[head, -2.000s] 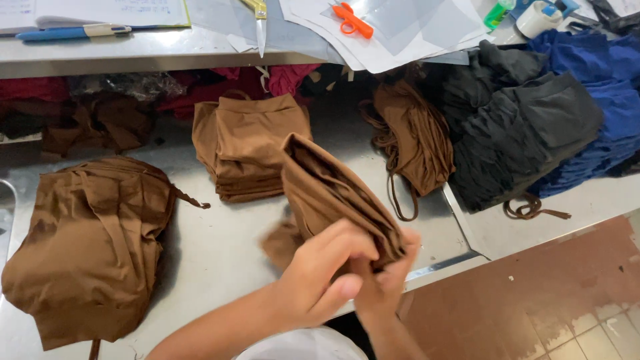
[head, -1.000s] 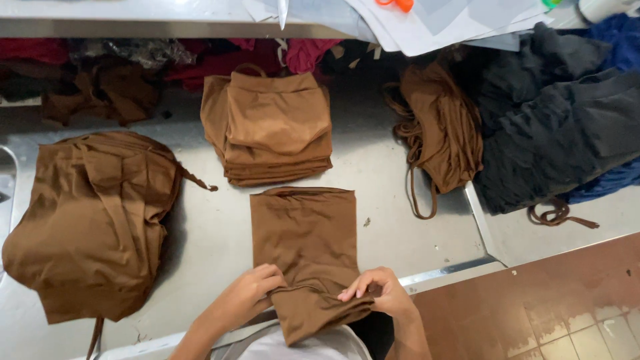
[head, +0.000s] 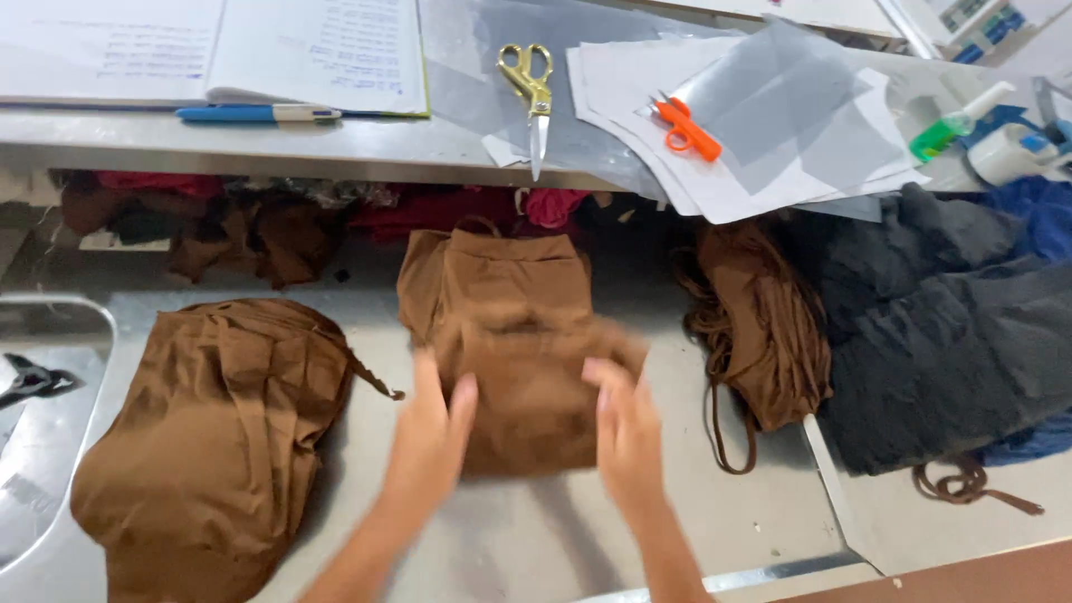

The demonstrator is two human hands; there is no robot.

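Observation:
A folded piece of brown fabric (head: 528, 402), blurred by motion, is between my two hands. My left hand (head: 431, 419) grips its left edge, thumb on top, and my right hand (head: 624, 410) holds its right edge. The piece overlaps the near part of a stack of folded brown fabric (head: 519, 276). To the left lies a larger heap of brown fabric (head: 209, 435) with a thin tie trailing from it. A bundle of brown fabric with cords (head: 754, 327) lies to the right. My fingertips are partly blurred.
Black fabric (head: 946, 335) and blue fabric (head: 1034, 213) are piled at the right. On the raised shelf lie an open notebook (head: 318, 50), a blue pen (head: 251, 113), gold-handled scissors (head: 532, 100), orange thread snips (head: 687, 130) and paper sheets (head: 603, 92). More cloth is underneath.
One second ago my hands were folding the brown piece at the near table edge. It is now folded smaller and has moved away from me, onto the stack's near side. The view has shifted.

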